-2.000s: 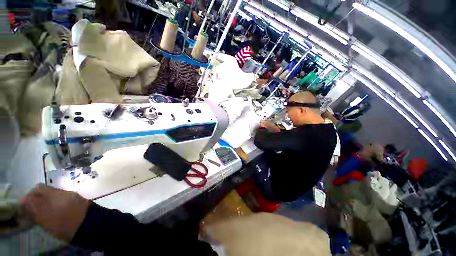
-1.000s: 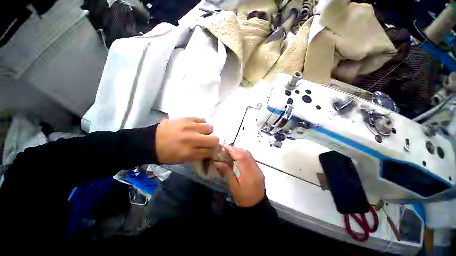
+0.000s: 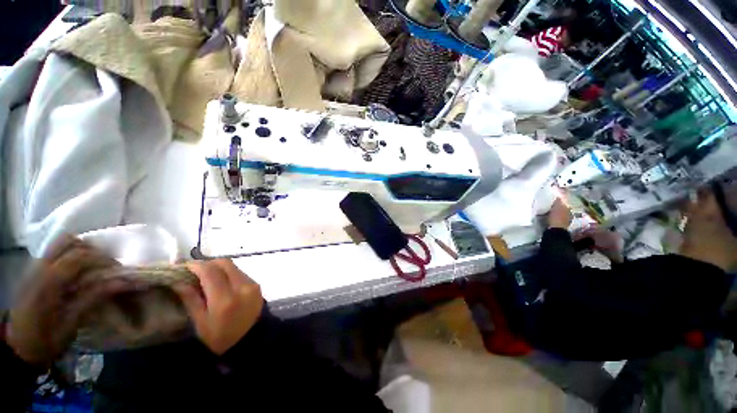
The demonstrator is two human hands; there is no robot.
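Observation:
My left hand point(image 3: 52, 302) is at the lower left, blurred, closed on one end of a small beige fleece part point(image 3: 133, 302). My right hand point(image 3: 226, 302) grips the other end near the table's front edge. A smooth white piece point(image 3: 137, 242) shows just behind the fleece part. A large garment body point(image 3: 77, 153), white side out with beige pile at its fold, lies at the left of the table. The white sewing machine point(image 3: 339, 165) stands to the right of my hands. Its needle area point(image 3: 259, 206) has no cloth under it that I can see.
A black phone point(image 3: 373, 224) and red-handled scissors point(image 3: 410, 258) lie on the machine bed. Beige fleece parts point(image 3: 323, 40) are heaped behind the machine. Thread cones point(image 3: 477, 20) stand at the back. Another person's black sleeve point(image 3: 630, 302) is at the right. Beige fabric point(image 3: 477, 379) lies below the table.
The view has swung to the right, so the machine sits further left and the other person's arm shows. My hands have moved apart, with the fleece part stretched between them.

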